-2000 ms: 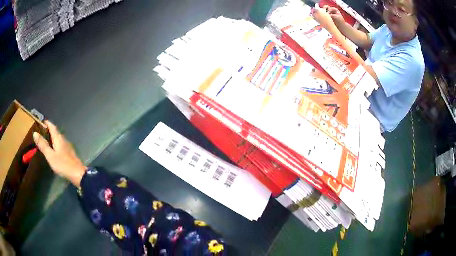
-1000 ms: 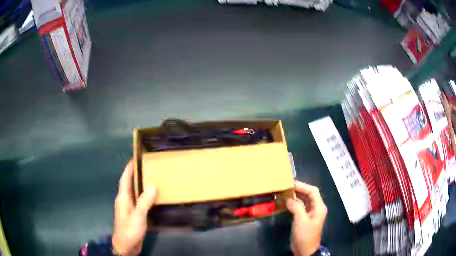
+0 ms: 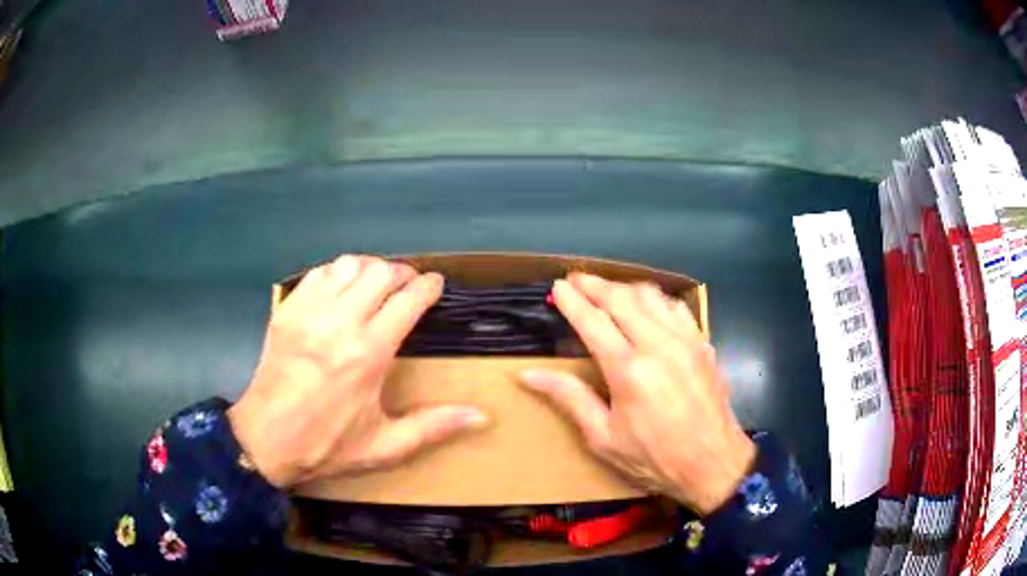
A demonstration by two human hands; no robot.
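Note:
The open brown inner tray (image 3: 496, 264) lies on the dark green bench in front of me. A plain tan cardboard insert (image 3: 496, 450) runs along its middle. Black cables (image 3: 490, 321) show in the far gap, and more dark contents with a red plastic clamp (image 3: 603, 527) show in the near gap. My left hand (image 3: 338, 371) lies over the left part of the tray, fingertips at the far gap, thumb on the insert. My right hand (image 3: 653, 388) lies the same way over the right part. The fingers of both are spread and press on the contents; neither grips the tray.
A label sheet (image 3: 845, 354) with small barcodes lies to the right. Beyond it stands a stack of flattened red and white sleeves (image 3: 929, 360). A printed carton (image 3: 246, 16) shows at the far left, cut by the top edge. A yellow edge shows at far left.
My hands have moved from the tray's two ends onto its top, over the insert and far gap. The tray appears closer and larger. The view now looks more straight down.

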